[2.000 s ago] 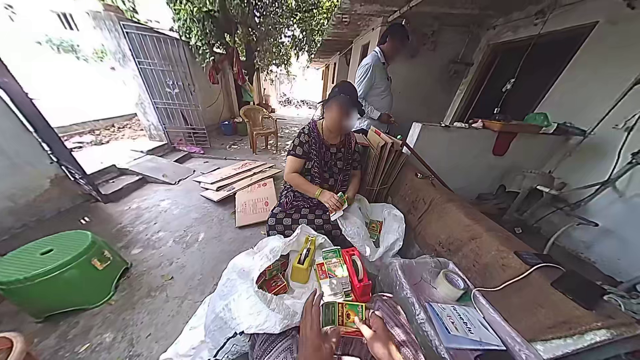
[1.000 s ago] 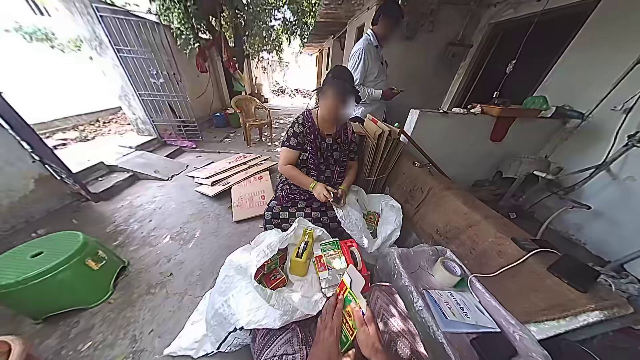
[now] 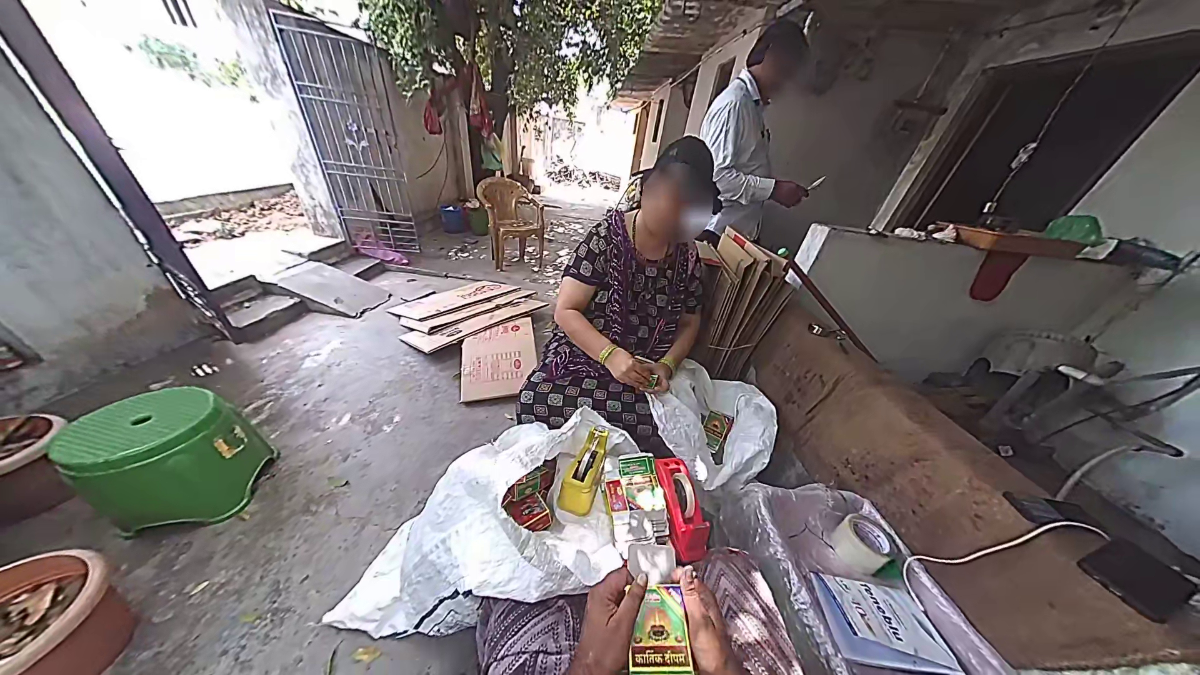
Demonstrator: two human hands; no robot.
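Observation:
Low in the view, my left hand (image 3: 611,619) and my right hand (image 3: 705,623) hold a small printed green and yellow carton (image 3: 661,626) between them, its top flap raised. Just beyond it lie several like cartons (image 3: 637,487), with a red tape dispenser (image 3: 684,511) to their right and a yellow tape dispenser (image 3: 583,473) to their left. These rest by a white woven sack (image 3: 469,525) with more small boxes (image 3: 530,502) in its mouth. Opposite me a seated person holds a small green item (image 3: 653,382) over a second white sack (image 3: 759,422).
A green plastic stool (image 3: 159,459) and clay pots (image 3: 70,609) stand left. Flattened cardboard boxes (image 3: 497,361) lie on the ground. At right are a tape roll (image 3: 861,544), a printed packet (image 3: 881,623) and a phone (image 3: 1139,577) with a white cable. Another person stands behind.
The carton between my hands was lying sideways, then tilted upright; now its printed front faces me with the flap up. The seated person's hands have moved from the mouth of their sack.

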